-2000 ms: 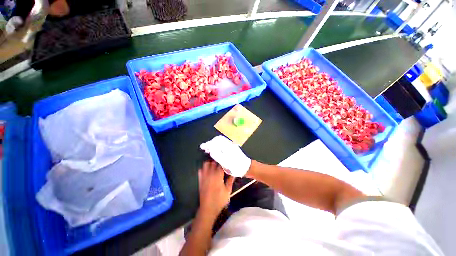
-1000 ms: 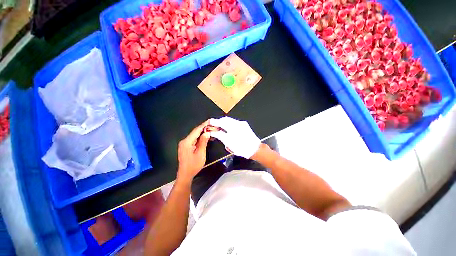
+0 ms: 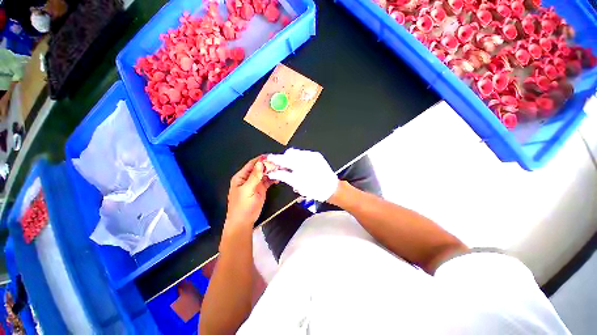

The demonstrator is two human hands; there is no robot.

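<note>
My bare left hand [image 3: 245, 194] and my gloved right hand [image 3: 306, 174] meet at the bench's near edge. Between their fingertips they hold a small red part [image 3: 267, 165], mostly hidden by the fingers; its exact shape is unclear. Ahead, a tan square board [image 3: 268, 116] lies turned like a diamond, with a green cup [image 3: 279, 101] on it. Loose red parts [image 3: 190, 62] are heaped in the blue tray [image 3: 226, 88] beyond. Red and pale joined pieces [image 3: 501, 52] fill the long blue tray [image 3: 452, 95] at the right.
A blue tray [image 3: 171, 180] with a crumpled white liner [image 3: 134, 190] stands at the left. Another tray further left holds red parts [image 3: 35, 217]. A black tray [image 3: 75, 39] is at the upper left. A blue stool [image 3: 171, 318] is below the bench edge.
The view has tilted down and turned, so the trays and board have shifted in the picture. Both hands came together at the fingertips; the red part now shows between them.
</note>
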